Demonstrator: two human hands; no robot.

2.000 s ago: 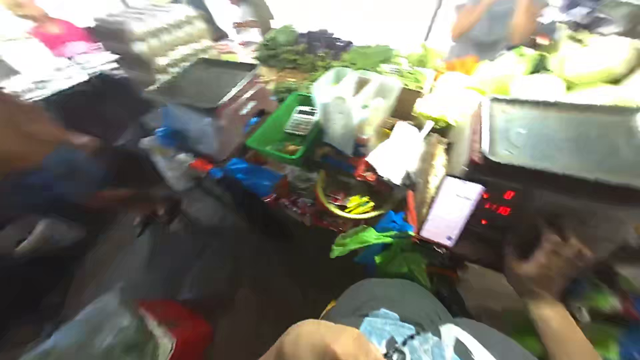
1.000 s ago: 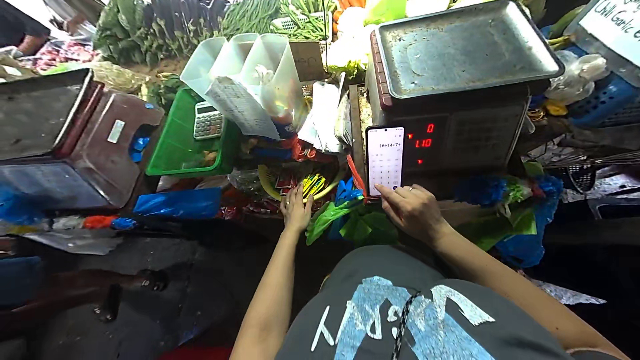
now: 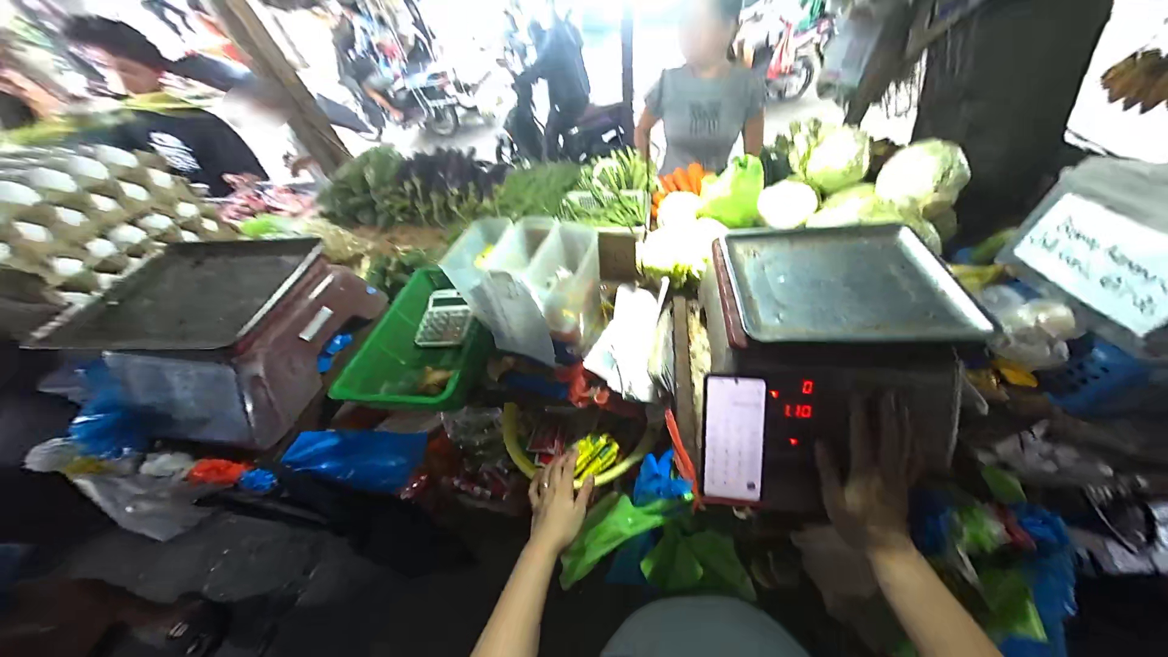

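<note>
My left hand (image 3: 558, 497) rests with its fingers at the rim of a round yellow basket (image 3: 514, 444), beside yellow packets (image 3: 595, 458) inside it. My right hand (image 3: 871, 470), blurred, is spread in front of the lower face of a digital scale (image 3: 931, 392) with red digits and a metal tray (image 3: 849, 283); whether it touches the scale I cannot tell. A phone (image 3: 735, 440) with a calculator screen stands upright against the scale, left of that hand. Green and blue plastic bags (image 3: 698, 557) hang between my hands.
To the left are a second scale (image 3: 182, 292), egg trays (image 3: 87, 214) and a green basket (image 3: 411, 360) holding a calculator (image 3: 444, 319). A clear divided container (image 3: 534, 274) stands mid-stall. Cabbages (image 3: 922, 173) and other vegetables lie behind, with a person (image 3: 703, 114) beyond them.
My right hand has moved right, off the phone, to the front of the scale. My left hand stays at the yellow basket as it was one second ago. The view has tilted up.
</note>
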